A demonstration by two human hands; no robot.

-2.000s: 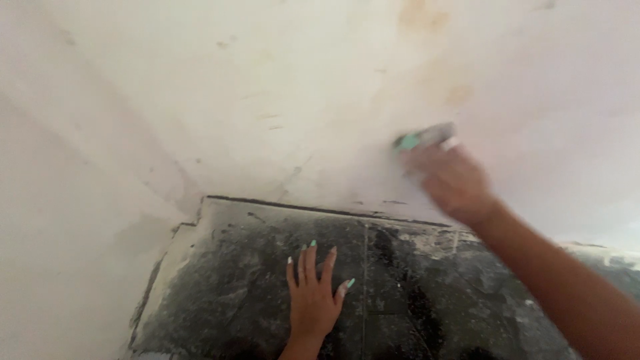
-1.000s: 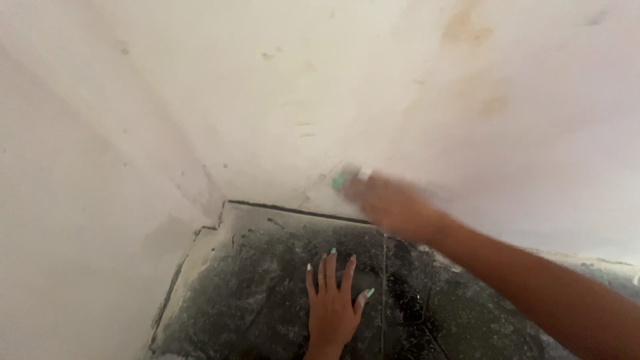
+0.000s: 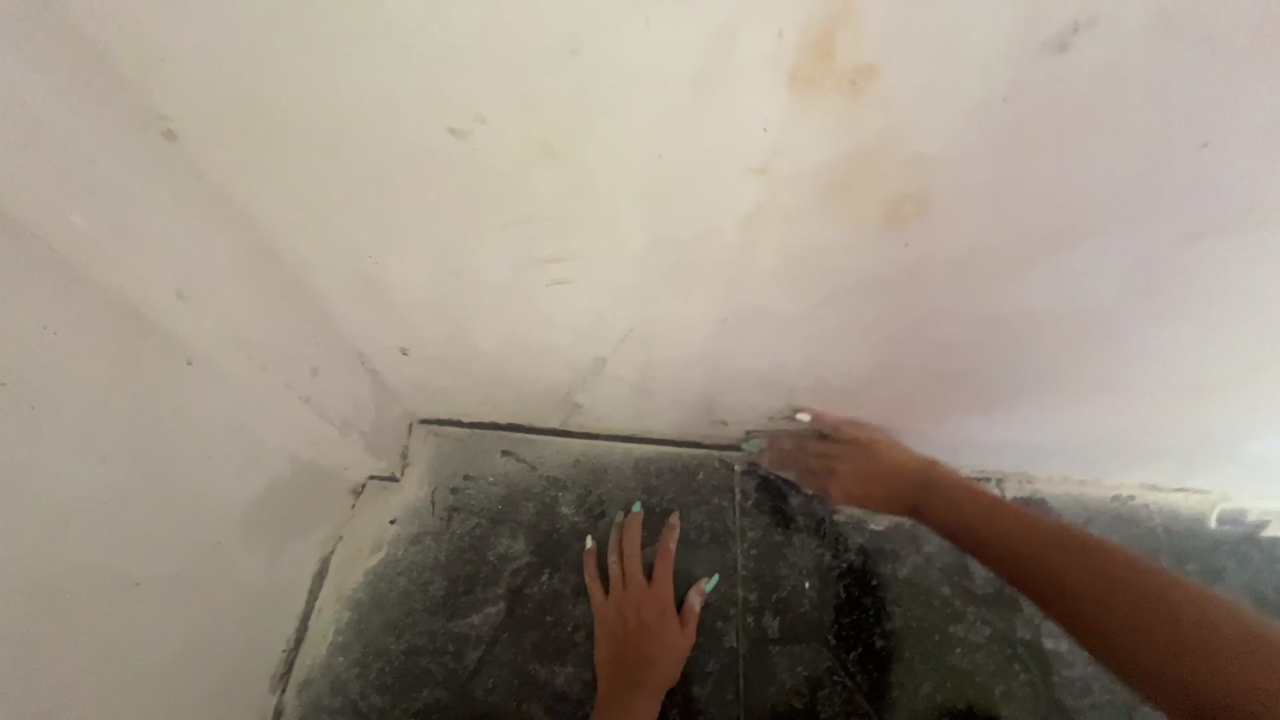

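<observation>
My left hand lies palm down with fingers spread on the dark, dusty tiled surface, left of a tile joint. Slightly blurred, my right hand is at the seam where the pale wall meets the dark tiles. Its fingers are bent and point left. A dark edge shows by its fingertips, but whether that is a held object or part of the seam I cannot tell. Green and white nails show on both hands.
A dark gap runs along the wall's base to a stepped corner at the left. Another pale wall stands on the left side. Brownish stains and small scuffs mark the wall.
My right hand was up on the wall two seconds ago, with a small dark and pale object at its fingers; it has come down to the seam. My left hand has stayed on the tiles.
</observation>
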